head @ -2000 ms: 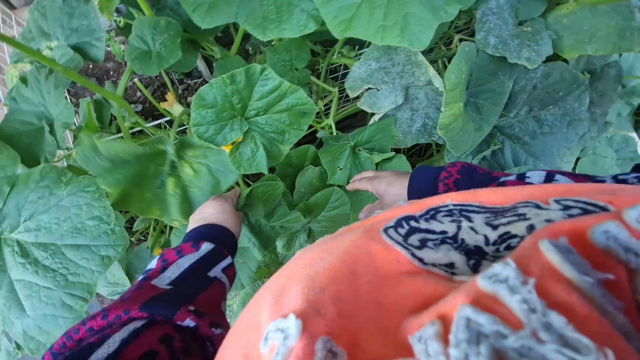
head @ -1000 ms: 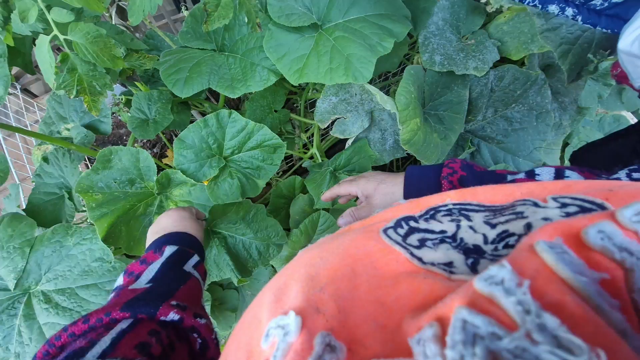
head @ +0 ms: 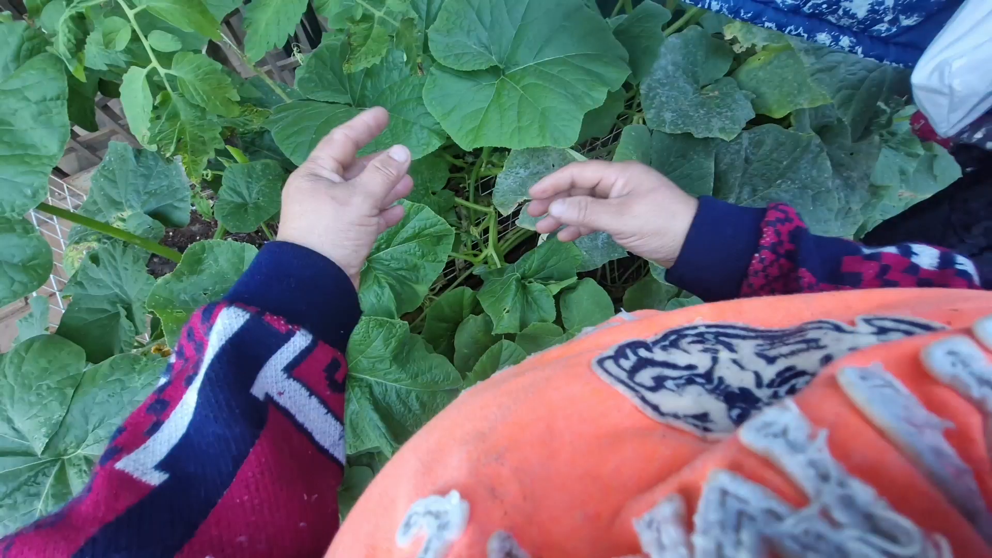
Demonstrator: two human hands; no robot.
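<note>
Both hands hover above a dense squash-like vine with broad green leaves. My left hand is raised with its fingers apart and nothing in it, over leaves left of the vine's centre. To its right, my right hand holds nothing, its fingers loosely curled and apart, near a pale, powdery-looking leaf. Between and below the hands, several green stems meet over wire mesh, with small young leaves around them. A large smooth leaf spreads above the gap between the hands.
Wire mesh and a thick green stem are at the left, with bare soil beside them. Tomato-like foliage hangs at upper left. Another person's blue patterned clothing and a white bag-like item are at upper right.
Both hands have lifted away from the leaves they were among. The left hand has turned, its fingers now in plain sight. The blue clothing and white item have come into view since the oldest frame.
</note>
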